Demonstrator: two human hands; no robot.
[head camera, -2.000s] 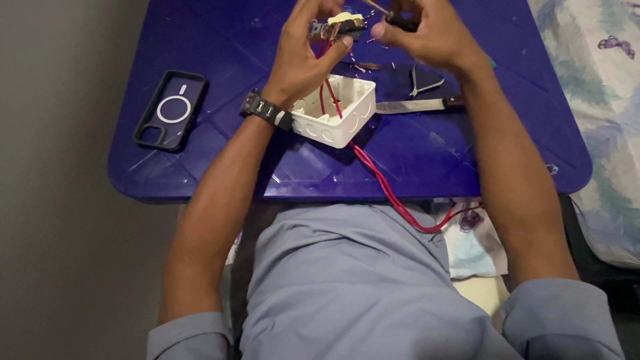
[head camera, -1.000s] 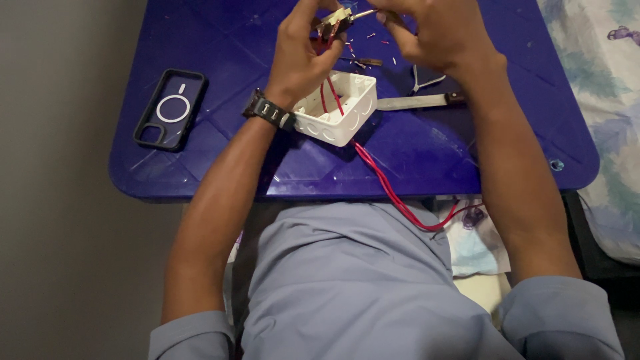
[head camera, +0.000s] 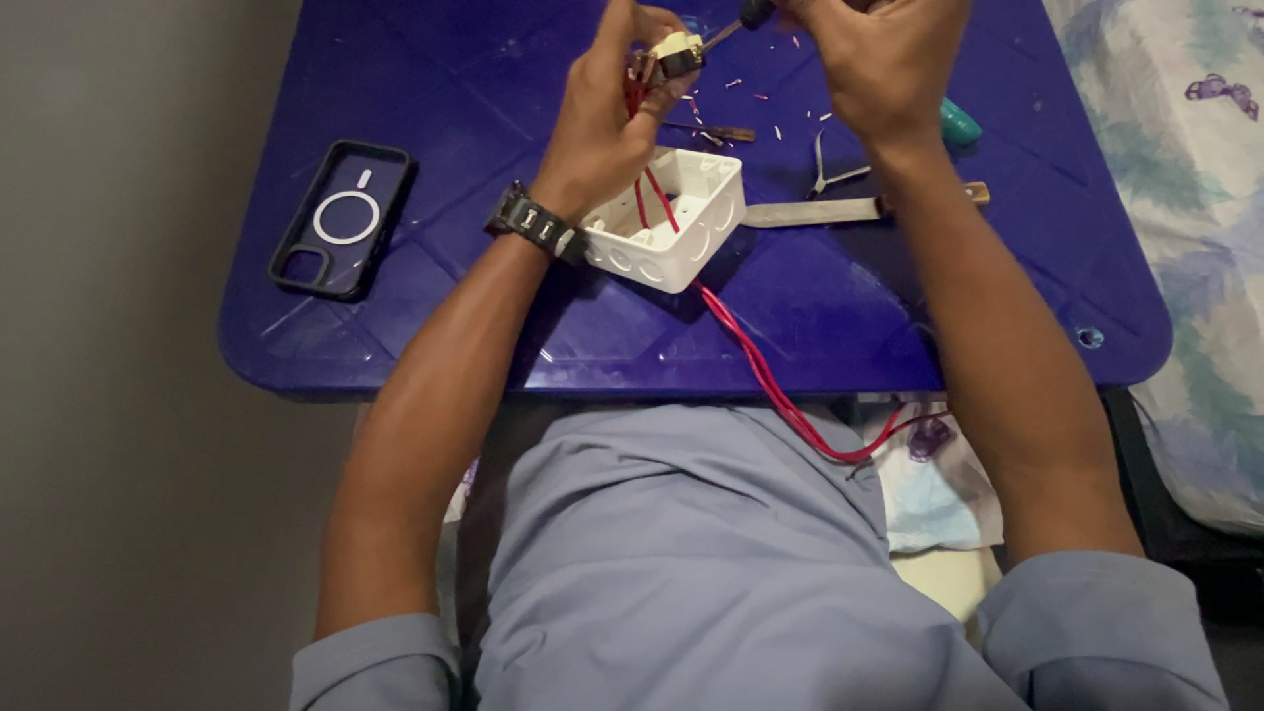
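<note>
My left hand (head camera: 617, 109) holds a small black and cream electrical fitting (head camera: 679, 56) with red wires at its back. In my right hand (head camera: 884, 64), near the top edge, is a screwdriver (head camera: 726, 35) whose shaft meets the fitting's right side; part of its handle is cut off by the frame. Below my left hand a white plastic electrical box (head camera: 681, 242) sits tilted in view. Red wires (head camera: 760, 360) run from the fitting into the box, and more hang from its underside over the table edge. The fingertips of my right hand are partly hidden.
A table knife (head camera: 815, 212) lies right of the box, beneath my right forearm. Near it are a white-handled tool (head camera: 825, 173), a teal object (head camera: 958, 123), a thin brown-ended tool (head camera: 731, 133) and wire scraps. A phone case (head camera: 346, 219) rests left on the blue table (head camera: 444, 326).
The screwdriver's shaft now meets the fitting, where two seconds ago it was apart from it. My right hand has shifted, and the teal object has come into sight beside my wrist.
</note>
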